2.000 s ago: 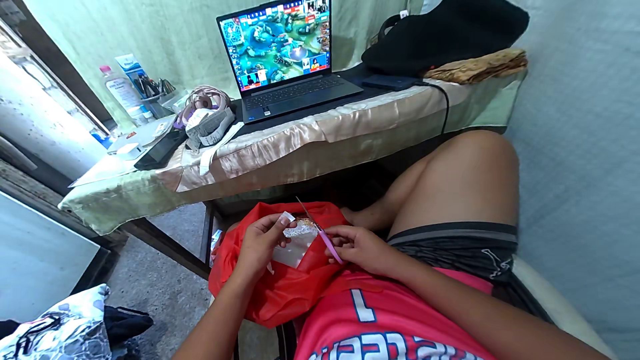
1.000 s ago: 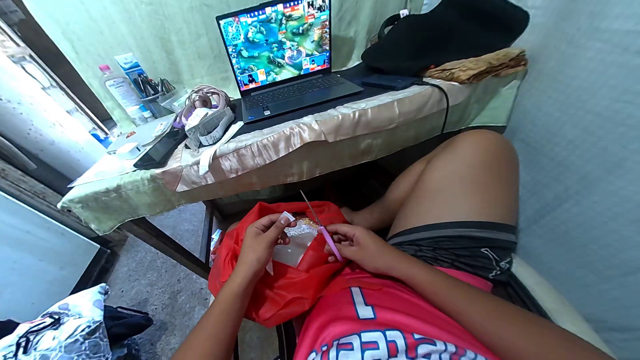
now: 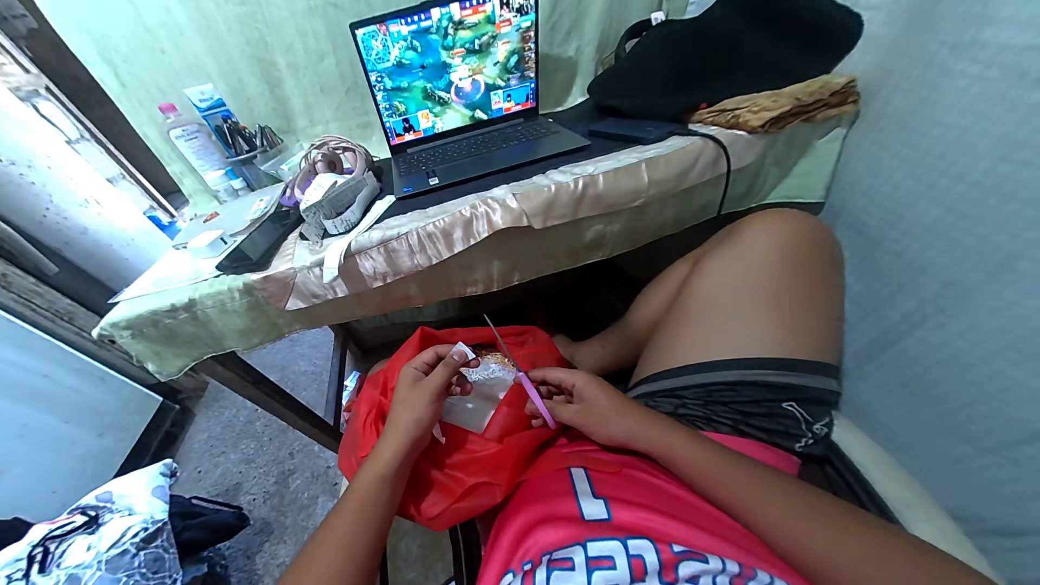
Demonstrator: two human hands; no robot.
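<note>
Over an open red bag (image 3: 455, 471) between my lap and the table, my left hand (image 3: 426, 386) pinches a small white piece (image 3: 463, 351) between thumb and fingers. My right hand (image 3: 581, 402) holds scissors (image 3: 535, 400) with pink handles, the thin metal blades pointing up and to the left, a short way right of the white piece. Inside the bag lie a whitish sheet or pouch (image 3: 479, 402) and some shiny, clear and brownish material (image 3: 491, 366); what these are I cannot tell.
A cloth-covered table (image 3: 569, 195) stands in front, bearing an open laptop (image 3: 487, 146), a black bag (image 3: 723, 57), a folded brown cloth (image 3: 780, 104), a bundled cable or strap (image 3: 333, 158), a phone (image 3: 260, 240), a bottle (image 3: 193, 140) and pens. Clothes or bags (image 3: 106, 528) lie low at the left.
The scissors have tilted slightly in my right hand since the earlier frames. My left hand stays at about the same place with the white piece.
</note>
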